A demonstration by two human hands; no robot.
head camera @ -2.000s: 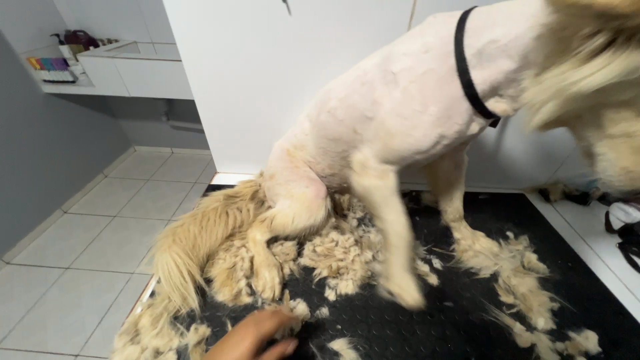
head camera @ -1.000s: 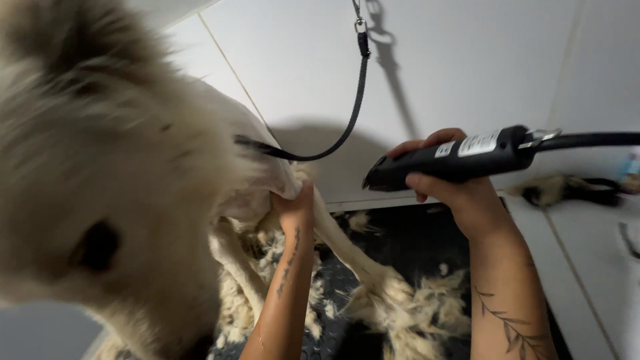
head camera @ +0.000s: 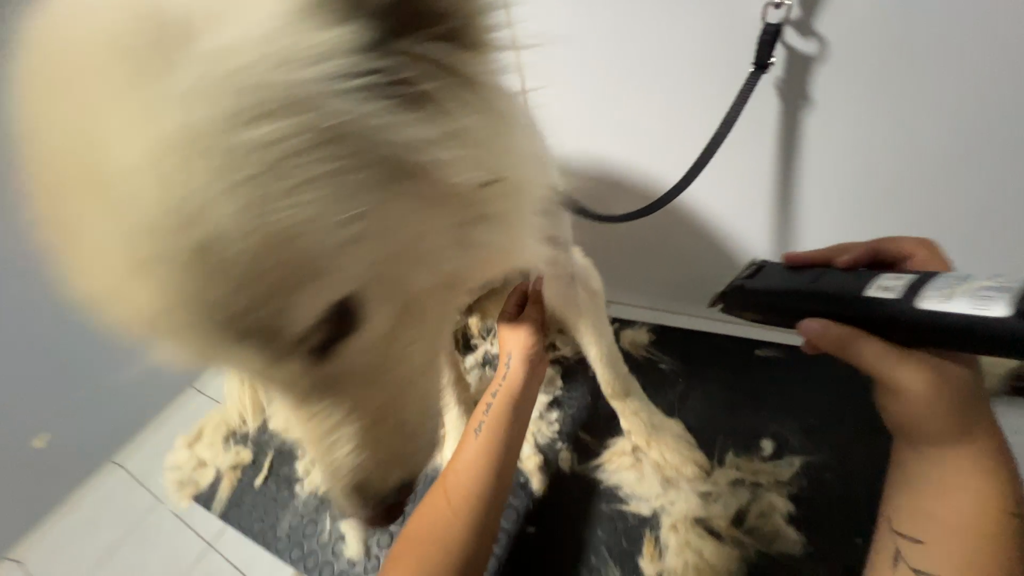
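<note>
A large cream-coloured dog (head camera: 320, 208) stands close to the camera, its long-haired head blurred and filling the left half. Behind the head, its front leg (head camera: 604, 352) is clipped short down to a shaggy paw. My left hand (head camera: 524, 316) reaches under the dog's chest and touches it at the top of that leg, fingers bent; whether it grips skin or fur is hidden. On the right, my right hand (head camera: 888, 336) is closed around a black electric clipper (head camera: 848, 300), its blade pointing left towards the leg, not touching the dog.
Clumps of cut fur (head camera: 720, 512) lie over the black rubber-topped table (head camera: 776, 392). A black strap (head camera: 696, 172) runs from the dog's neck to a metal clip (head camera: 776, 11) by the white wall (head camera: 904, 128). Pale floor tiles (head camera: 120, 512) show at the lower left.
Two seconds ago one hand showed near the table's front and no clipper was visible; both hands are now at the dog's front. Since one second ago the dog's head fills more of the view.
</note>
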